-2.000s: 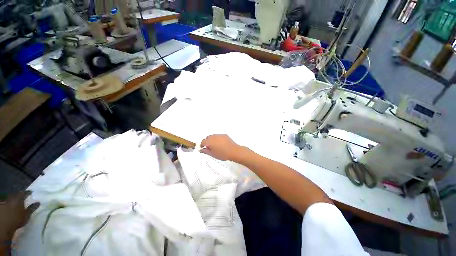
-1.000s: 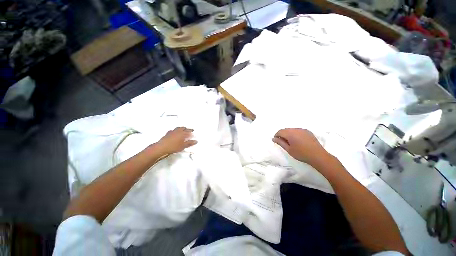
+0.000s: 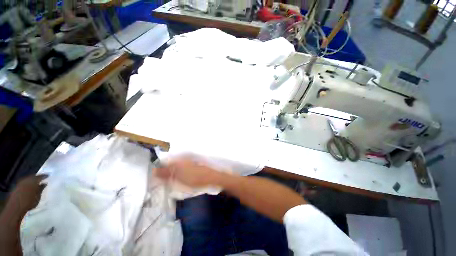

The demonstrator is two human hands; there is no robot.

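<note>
White garment panels lie in a heap at the lower left, beside my lap. More white cloth is spread over the table, left of the sewing machine. My right hand is motion-blurred at the cloth between heap and table edge; its fingertips are at the heap's right side, and I cannot tell whether they grip. My left hand is dark and blurred at the far left edge of the heap, its fingers mostly hidden by cloth.
The cream sewing machine stands on the white table to the right. Looped-handle scissors lie on its bed. A wooden table edge borders the heap. Another machine table is at the upper left. Thread cones are at the upper right.
The view has swung back right. My left hand has moved from on top of the heap to its far left edge. My right hand has moved left off the table-side cloth to the heap.
</note>
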